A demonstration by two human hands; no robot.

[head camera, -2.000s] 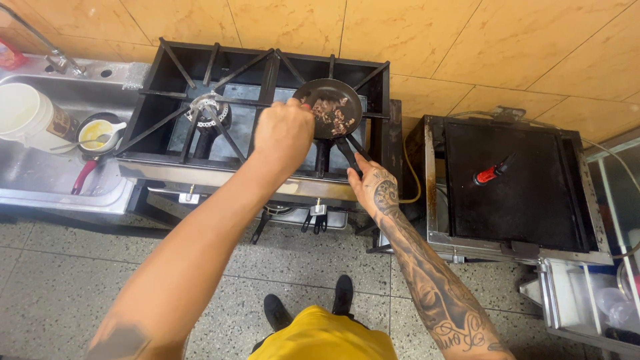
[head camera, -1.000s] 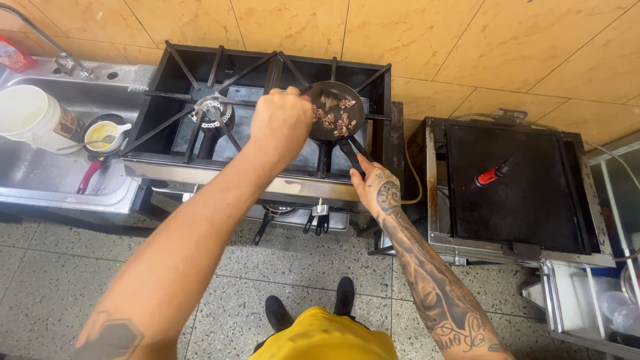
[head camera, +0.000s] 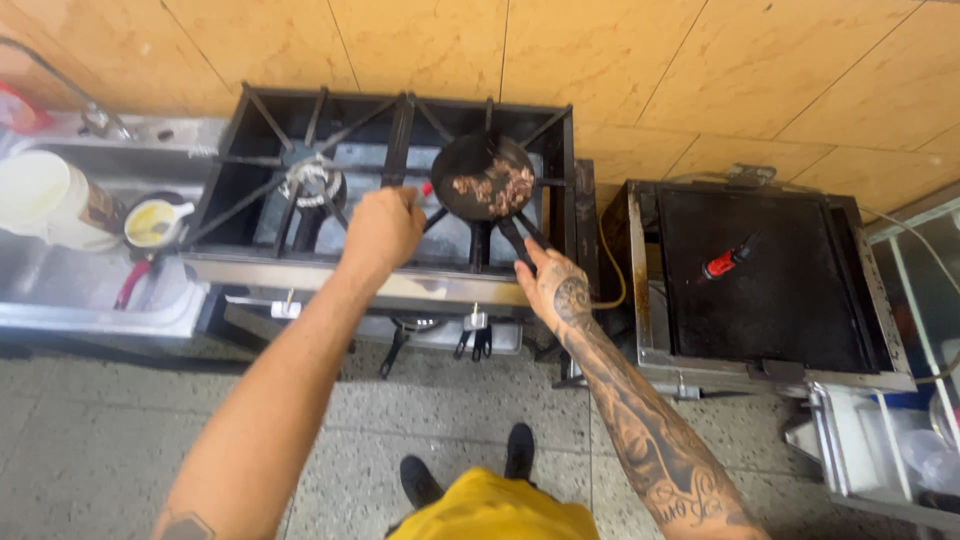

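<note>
A small black frying pan (head camera: 469,195) with browned, chopped meat (head camera: 502,187) rests over the right burner of the black stove (head camera: 401,142). My right hand (head camera: 553,281) is at the pan's dark handle (head camera: 517,240), fingers around its end. My left hand (head camera: 386,225) is a fist left of the pan, above the stove's middle bar. A small red end (head camera: 427,189) pokes out beside its fingers; the rest of that thing is hidden by the hand. No flame can be made out under the pan.
The left burner (head camera: 311,184) has no pan on it. At left, a metal sink (head camera: 161,300) holds a white bucket (head camera: 45,199) and a small white cup (head camera: 154,223). To the right, a flat black griddle (head camera: 772,300) bears a red and black tool (head camera: 724,264).
My left hand has moved left, away from the pan's edge, and a red end now shows beside it. My right hand stays at the pan handle.
</note>
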